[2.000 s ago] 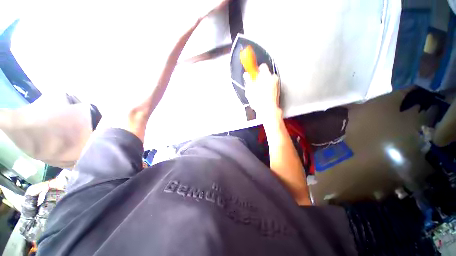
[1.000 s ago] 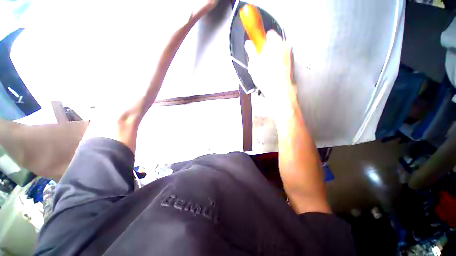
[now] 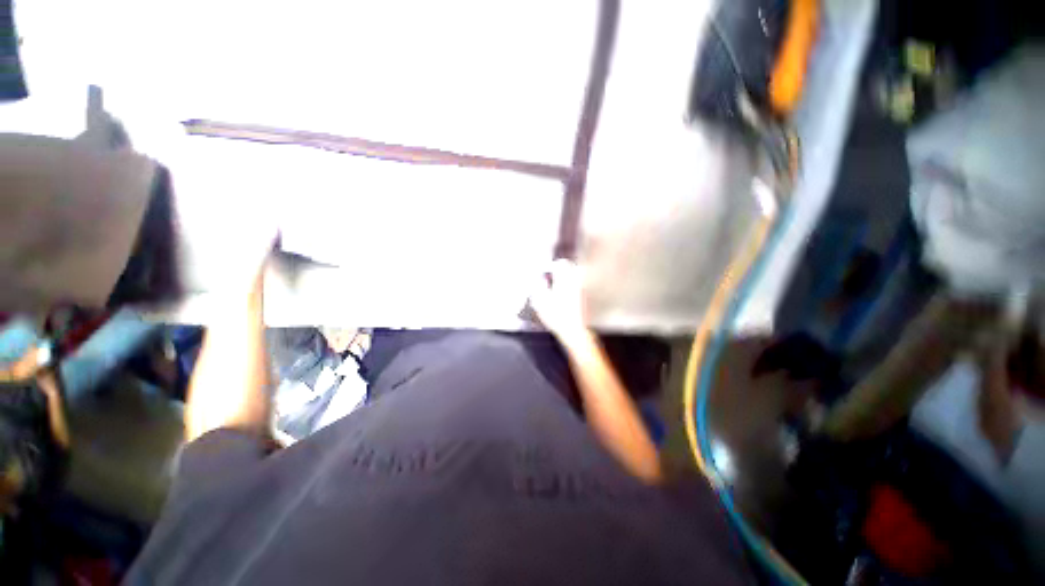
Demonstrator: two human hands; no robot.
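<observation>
A long dark strip [image 3: 591,126] lies on the white-covered table, running from the top of the picture towards me. A thin brownish strip [image 3: 378,150] lies crosswise and meets it. My right hand [image 3: 557,295] is at the near end of the dark strip by the table edge; glare hides whether its fingers grip it. My left hand [image 3: 266,266] is over the near edge at the left, washed out, beside a small grey corner of cloth [image 3: 305,259]. The steam iron [image 3: 730,74], its orange handle [image 3: 793,57] partly cut off, stands at the upper right, held by neither hand.
Blue and orange hoses [image 3: 702,378] run from the iron over the table's right edge. Brown cloth panels [image 3: 69,218] lie at the left. Pale cloth [image 3: 327,395] lies below the near edge. Blurred people are at the right, and an arm [image 3: 53,401] shows at the lower left.
My right hand has let go of the iron, which now stands at the upper right, and has come back to the near edge. My left hand has drawn back towards me. The view has shifted.
</observation>
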